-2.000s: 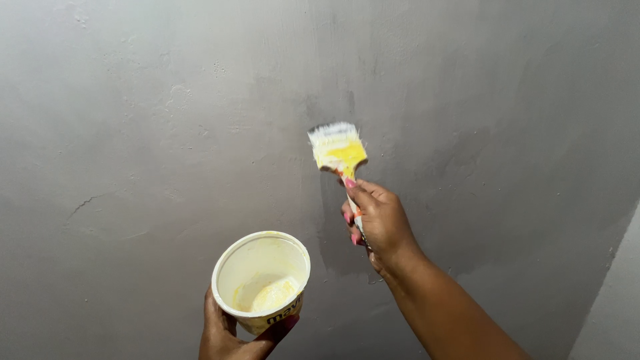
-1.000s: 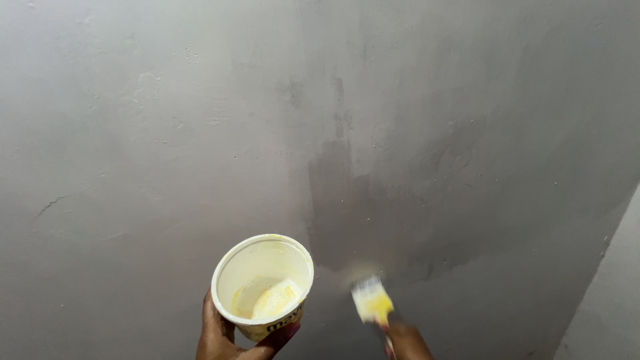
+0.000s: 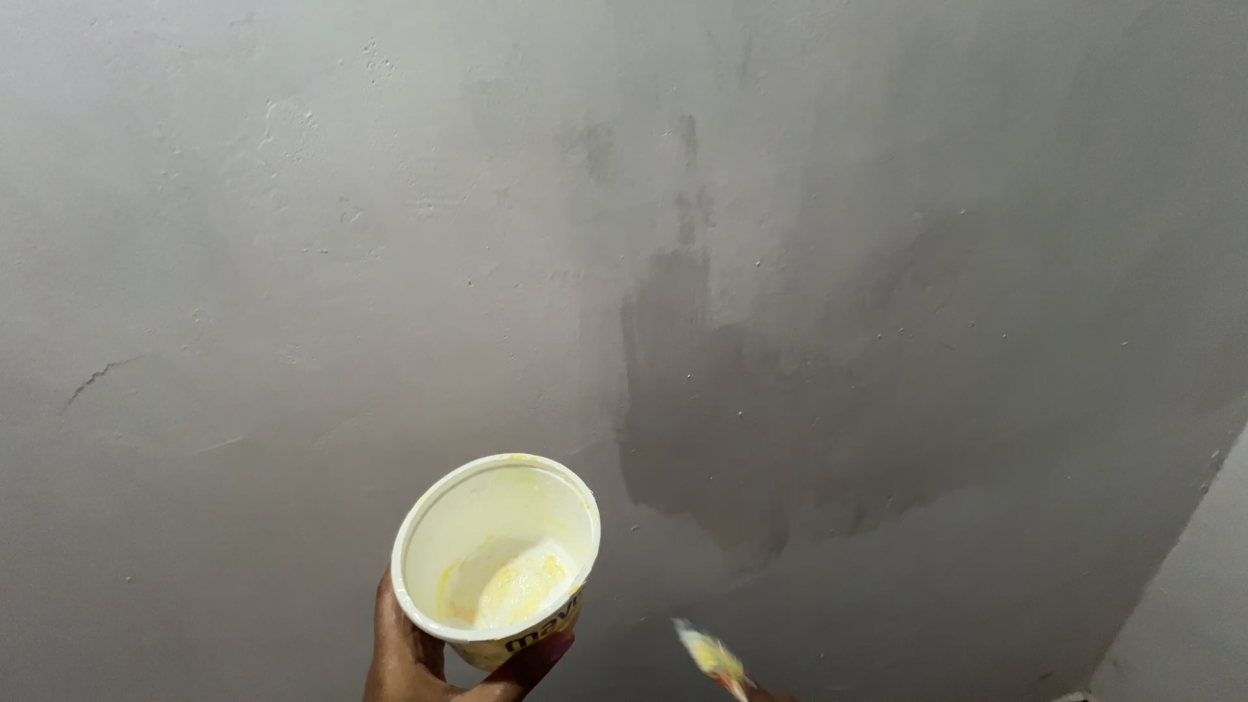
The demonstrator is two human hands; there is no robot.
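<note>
My left hand (image 3: 419, 653) grips a white plastic tub (image 3: 495, 556) from below, tilted so its inside shows. Whitish liquid with yellow streaks (image 3: 526, 588) lies in the bottom, and yellow smears mark the rim. At the bottom edge, right of the tub, is a paintbrush (image 3: 710, 651) with white-tipped bristles and yellow on it, somewhat blurred. Only a small part of my right hand (image 3: 770, 695) shows, at the brush's handle; the rest is out of view. Behind both is a grey wall (image 3: 390, 292) with a darker, damp-looking patch (image 3: 741, 429).
A thin crack (image 3: 97, 378) runs in the wall at left, and small bumps dot its surface. At the lower right the wall meets a lighter grey surface (image 3: 1185, 595) along a slanting edge.
My right hand has moved the brush down from the middle of the wall to the bottom edge of the view. The dark patch reaches lower than before. My left hand still holds the tub.
</note>
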